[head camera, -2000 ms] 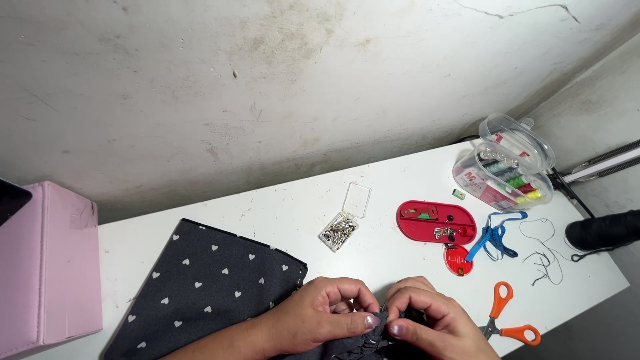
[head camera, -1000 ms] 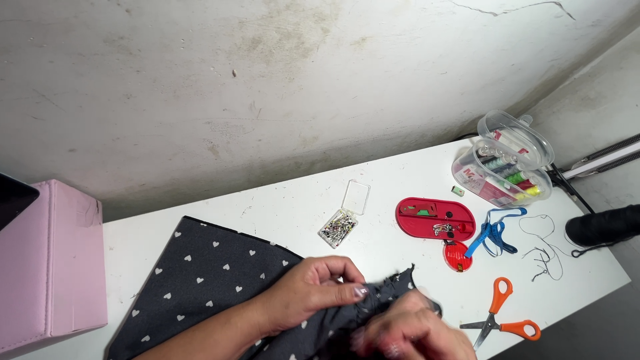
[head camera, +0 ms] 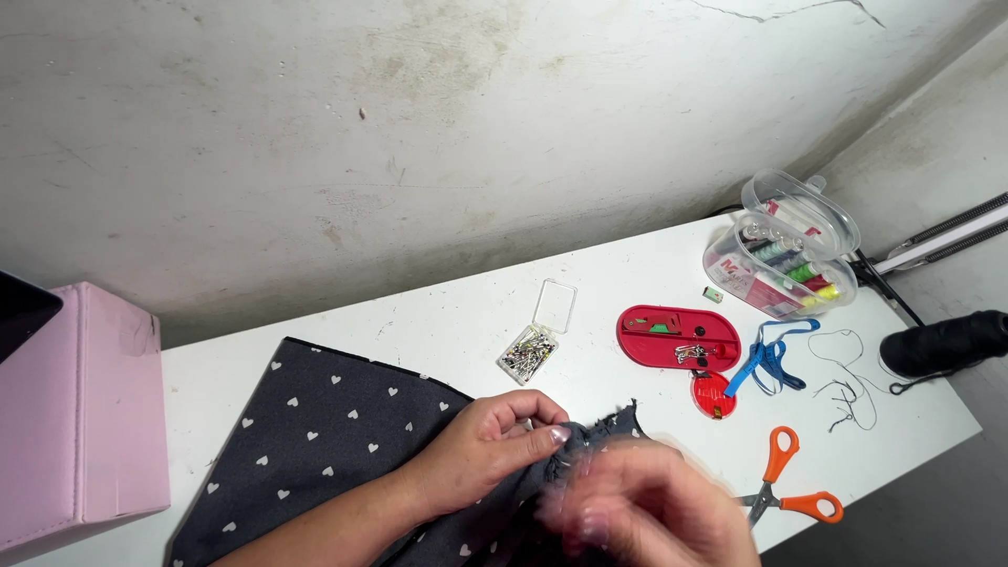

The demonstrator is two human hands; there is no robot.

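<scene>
Dark grey fabric with small white hearts [head camera: 339,417] lies over the front of the white table and reaches out of view at the bottom. My left hand [head camera: 496,449] pinches its gathered, frayed edge between thumb and fingers. Just right of it, my right hand [head camera: 646,504] is blurred by motion over the same gathered edge; whether its fingers hold a needle or thread cannot be made out. Beyond the hands stands an open clear box of pins [head camera: 529,354]. Orange-handled scissors [head camera: 768,498] lie with blades apart, partly behind my right hand.
A red sewing-kit tray [head camera: 646,346], a round red case [head camera: 714,395], a blue tape measure [head camera: 776,366] and loose dark thread [head camera: 846,402] lie at the right. Behind are a clear tub of thread spools [head camera: 780,268] and a black thread cone [head camera: 945,344]. A pink box [head camera: 118,425] stands left.
Two seconds ago both hands were close together at the fabric edge. My right hand has since moved apart and blurs, and more of the frayed edge shows. My left hand keeps its pinch.
</scene>
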